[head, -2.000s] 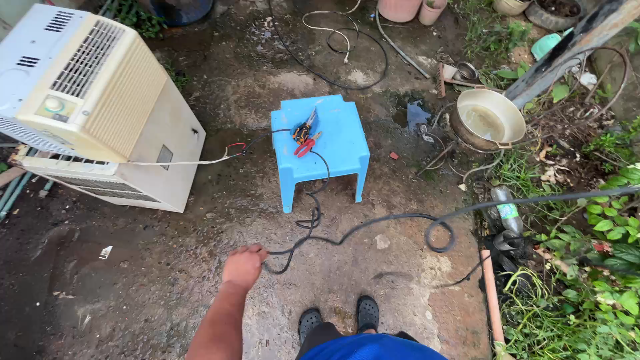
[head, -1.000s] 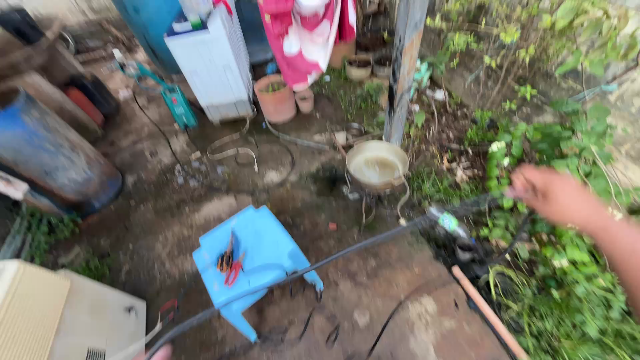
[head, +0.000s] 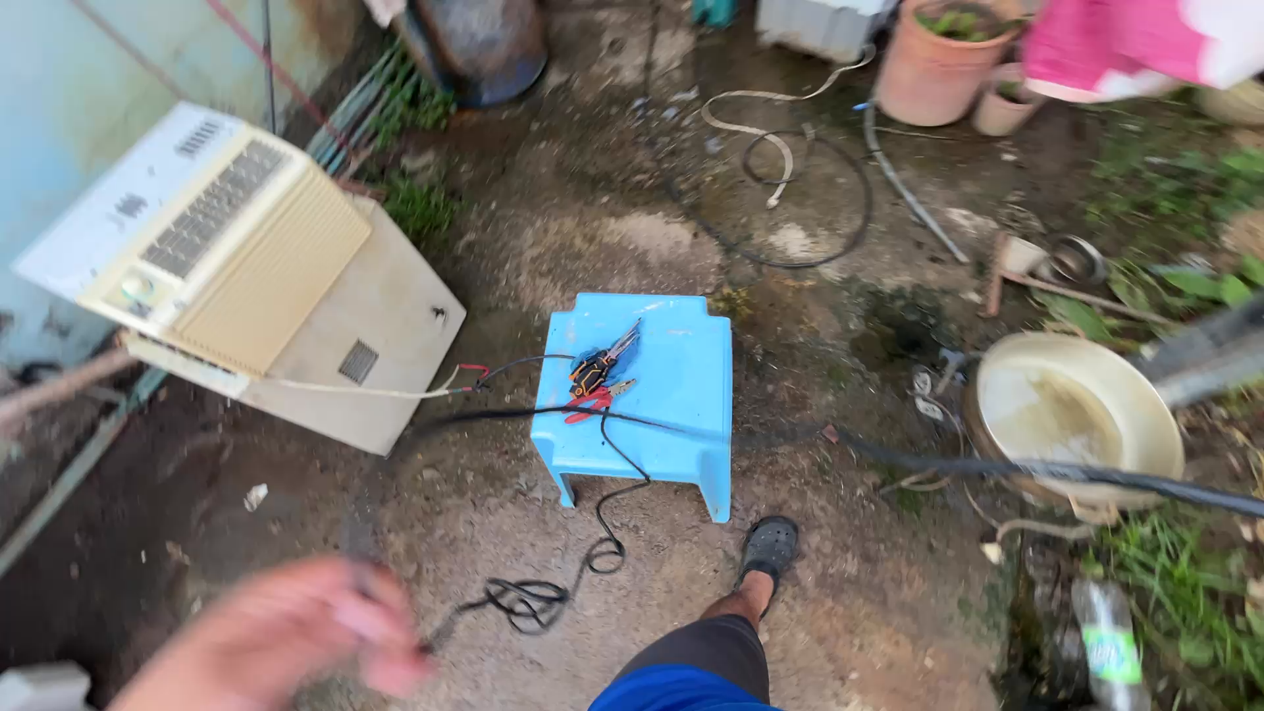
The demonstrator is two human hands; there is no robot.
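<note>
My left hand point(head: 326, 627), blurred at the lower left, appears closed around a black cable point(head: 1066, 474). The cable runs up from the fingers, over the light blue plastic stool point(head: 671, 370) and off to the right edge. My right hand is out of view. On the stool lie black-and-orange-handled tools point(head: 595, 373) with metal jaws and red-handled pliers point(head: 592, 405). A thinner black cord point(head: 604, 513) hangs over the stool's near edge to a tangle on the ground. Left of the stool, a white cord point(head: 365, 390) and a short red wire point(head: 474, 368) meet a dark cord.
Cream window air conditioners point(head: 267, 247) are stacked at left. A large pot point(head: 1076, 415) and a plastic bottle point(head: 1108, 642) lie at right. Cords and a grey hose point(head: 904, 183) cross the ground near a terracotta pot point(head: 933, 69). My clog-shod foot point(head: 768, 548) stands beside the stool.
My right hand, raised at the right with the cable one second ago, has gone out of view. The view has swung back down and left. More of my left hand shows than one second ago.
</note>
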